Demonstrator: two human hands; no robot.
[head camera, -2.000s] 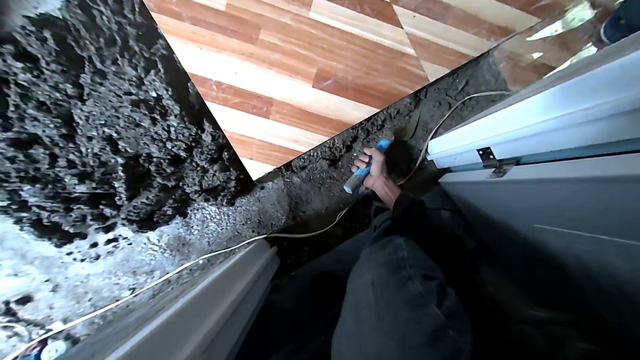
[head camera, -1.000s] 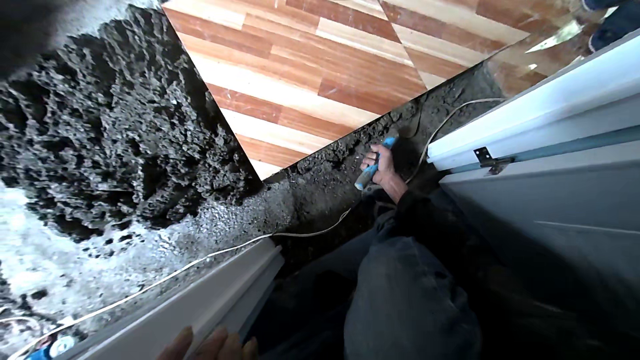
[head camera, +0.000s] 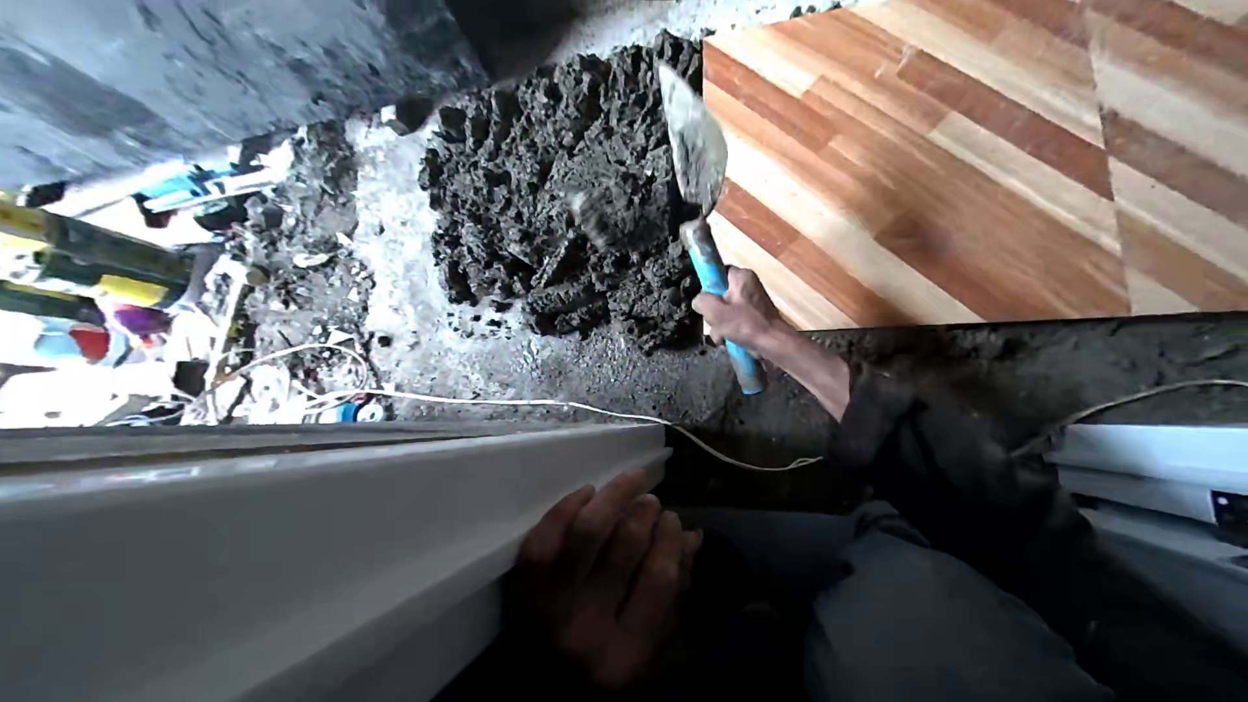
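My right hand (head camera: 746, 314) grips the blue handle of a pointed mason's trowel (head camera: 696, 146). The trowel's pale, mortar-smeared blade points away from me, over the border between a bed of dark, lumpy mortar (head camera: 575, 195) and the wood-patterned floor tiles (head camera: 926, 175). My left hand (head camera: 614, 575) is low in the view, its fingers against the white door frame (head camera: 390, 526) and holding no tool that I can see. Its palm side is in shadow.
A white cable (head camera: 507, 401) runs across the concrete past the frame's end. Rubble, yellow-and-dark sacks or containers (head camera: 107, 258) and other clutter lie at the left. A grey slab-like surface (head camera: 214, 78) fills the upper left. More white frame (head camera: 1141, 458) stands at the right.
The view has swung far toward the mortar bed. The trowel, earlier low by the tile's near edge, now reaches up between mortar and tile. My left hand, absent at first, has come into view at the frame.
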